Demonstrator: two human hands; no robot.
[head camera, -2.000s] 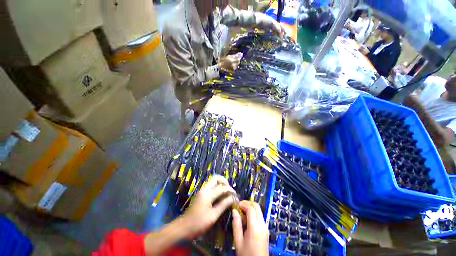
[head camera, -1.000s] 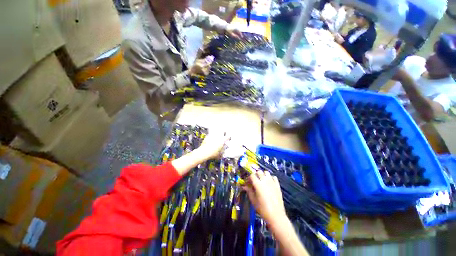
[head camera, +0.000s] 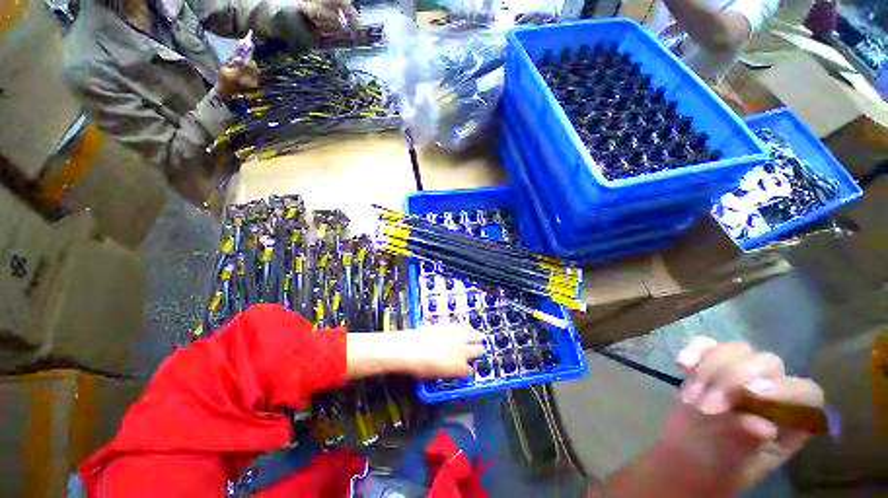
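Note:
My left hand reaches over the near blue tray, its fingertips at the black-and-silver modules; whether it grips one is hidden. My right hand is raised at the lower right, blurred, with its fingers closed around a black cable. A yellow-brown end sticks out past the fingers. A bundle of black cables with yellow ends lies diagonally across the tray. Dense rows of black cables with yellow marks lie left of the tray, partly under my left sleeve.
Stacked blue totes stand behind the tray, the top one holding rows of dark parts. A side tote holds silver and dark parts. Clear plastic and a person's hand are beyond. Cartons stand at left.
The view has shifted towards the right. My left hand has gone from the cable rows to the tray modules. My right hand has moved from the bundle out to the far right, now with a cable.

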